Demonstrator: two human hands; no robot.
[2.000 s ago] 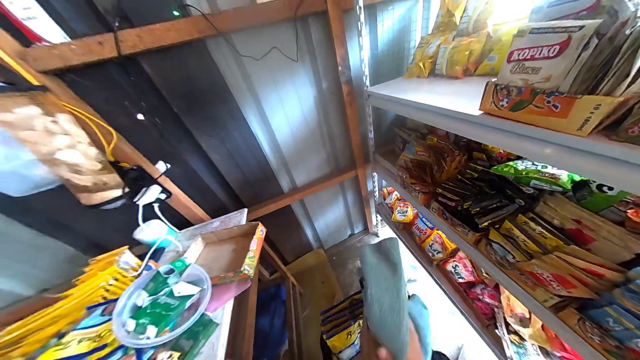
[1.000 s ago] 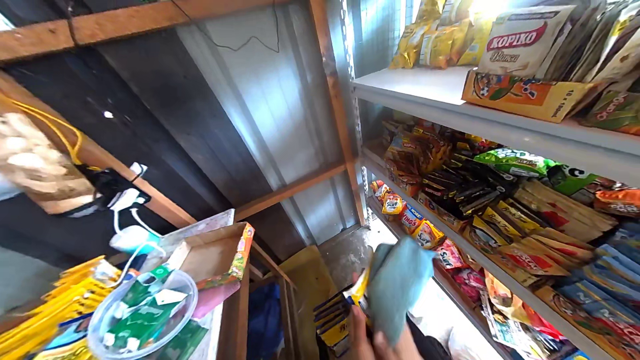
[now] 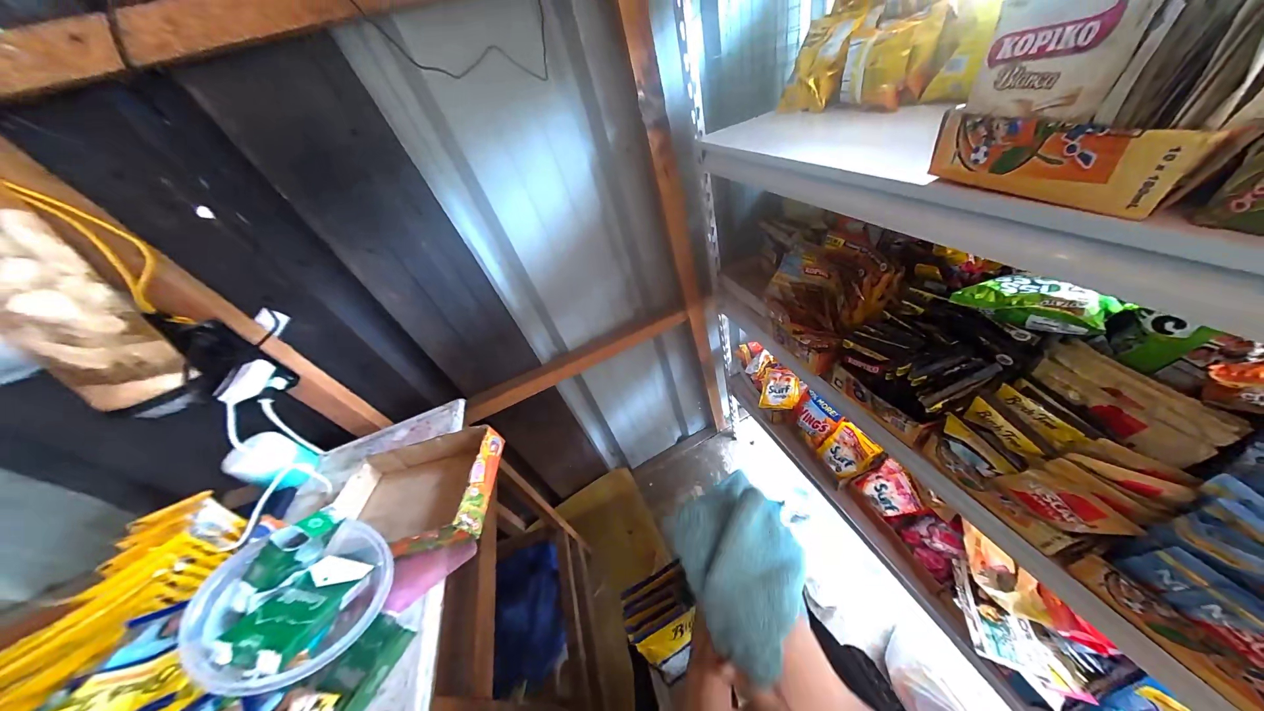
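Note:
A grey-green cloth hangs bunched over my hands at the lower middle of the head view. My right hand is mostly under the cloth, with the wrist and forearm showing below it. Close beside it on the left, my left hand touches the cloth's lower edge; its fingers are too hidden and blurred to tell their grip. Yellow and black sachets lie just left of the hands, lower down. The cloth hides most of the fingers of both hands.
Metal shelves full of coffee sachets and snack packs rise on the right, with detergent sachets along a lower tier. At left, a table holds an open cardboard box, a round plastic tub and yellow packets. Corrugated metal wall behind.
The cloth, held up long and narrow two seconds ago, is now bunched over the hands. Both hands have come together under it.

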